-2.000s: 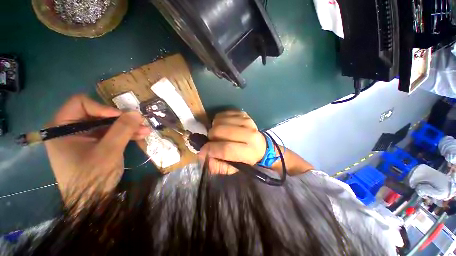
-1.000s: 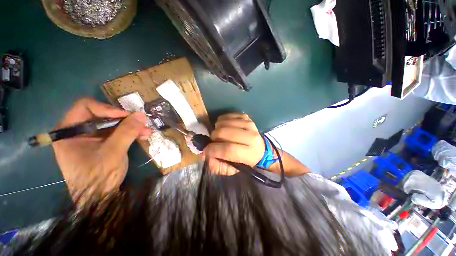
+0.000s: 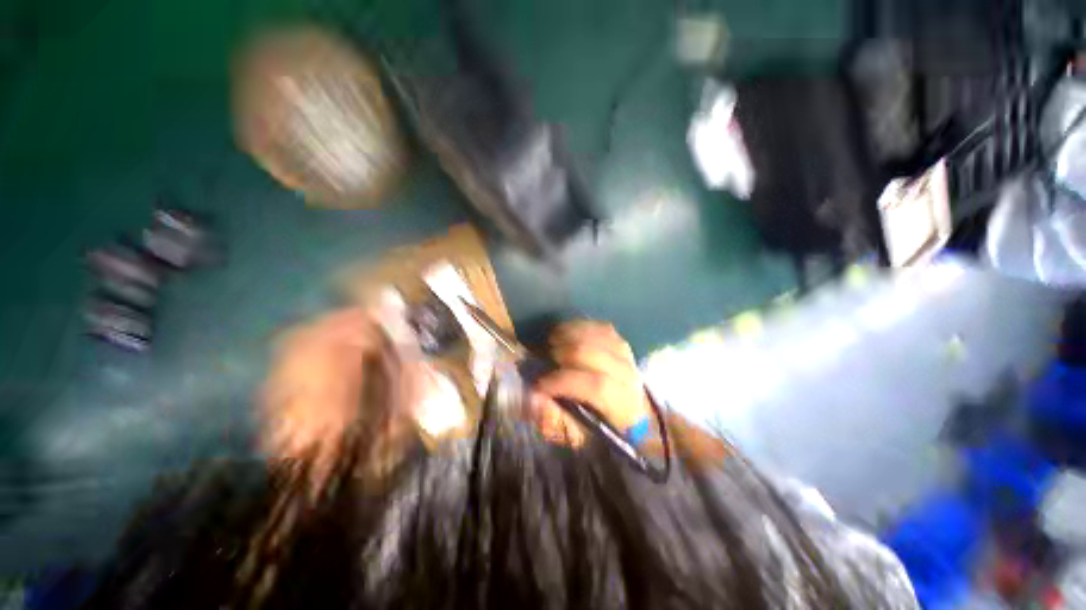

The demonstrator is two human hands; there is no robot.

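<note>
The picture is strongly blurred. A brown work board (image 3: 479, 254) lies in front of me with white pads (image 3: 449, 286) on it. A small dark electronic module (image 3: 436, 327) sits between the pads. My right hand (image 3: 592, 375) is closed on the soldering iron (image 3: 536, 365) at the board's right side, its thin tip pointing up-left and its black cable looping over the hand. My left hand (image 3: 324, 387) is at the board's left edge, too blurred to show whether it holds anything. Hair hides the board's lower edge.
The round parts bowl (image 3: 264, 105) is at the upper left, beside a large black flanged frame (image 3: 510, 155). Several dark modules (image 3: 123, 272) lie at the left. A black soldering station (image 3: 796, 161), a pale tray (image 3: 915, 217) and white tissue (image 3: 719, 141) are at the right. Blue stools (image 3: 947, 536) show at the lower right.
The whole view has shifted and blurred, so the bench things appear further right and lower. The dark rod seen earlier in my left hand can no longer be made out.
</note>
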